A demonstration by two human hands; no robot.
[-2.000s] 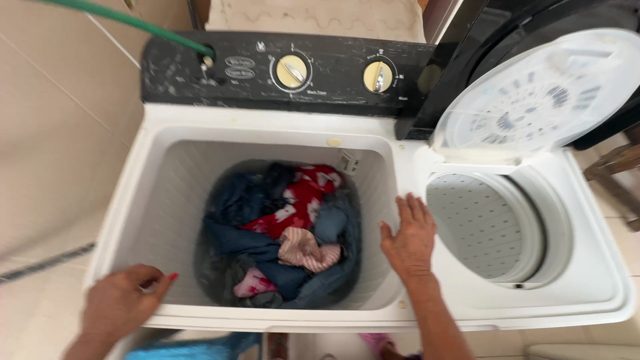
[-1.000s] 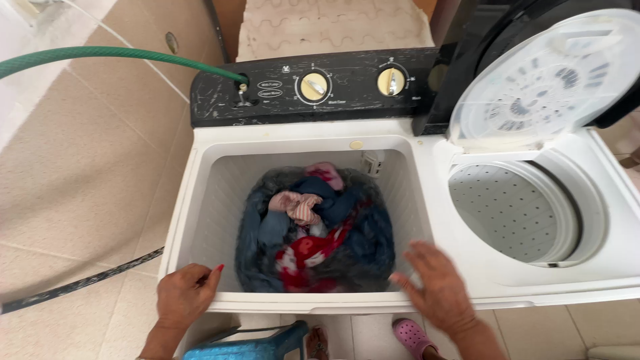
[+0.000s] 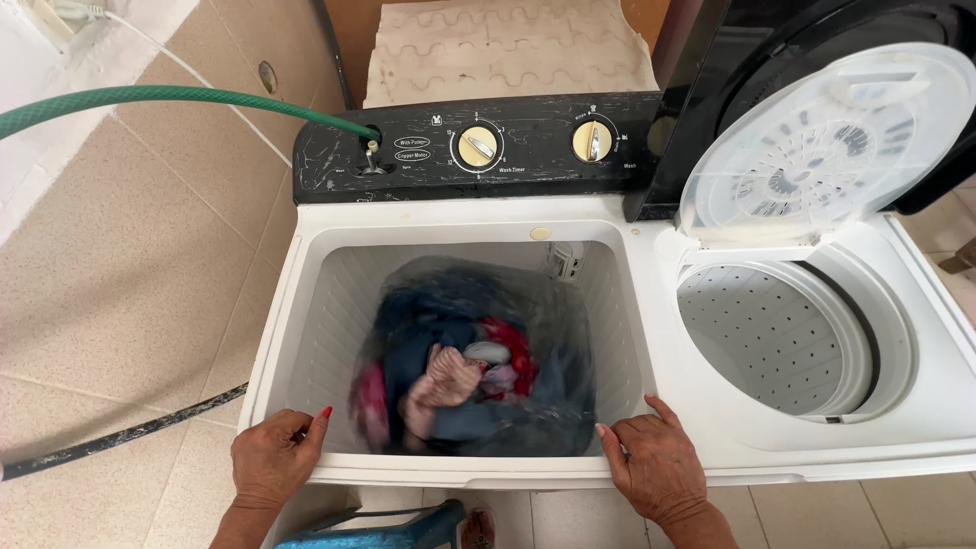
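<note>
My left hand [image 3: 280, 456] rests on the front left corner of the white wash tub's rim [image 3: 457, 469], thumb pointing inward. On the rim's front right corner lies my right hand [image 3: 654, 457], its fingers bent over the edge. Neither hand holds any loose thing. Between them, in the tub, wet clothes [image 3: 457, 374] in dark blue, red and striped pink are blurred by motion in greyish water. The black control panel [image 3: 534, 145] behind the tub has a wash timer knob [image 3: 477, 146] and a second cream knob [image 3: 592, 142].
A green hose [image 3: 191, 94] runs into the panel's left end. Right of the wash tub, the perforated spin basket [image 3: 770, 335] stands uncovered, its translucent lid [image 3: 831, 145] raised. A blue plastic stool [image 3: 381, 530] and a foot are below the front edge. A dark hose [image 3: 130, 431] lies at left.
The clothes have turned in the tub, and the striped pink piece sits lower. My right hand has settled on the front right corner; my left hand stays at the left corner.
</note>
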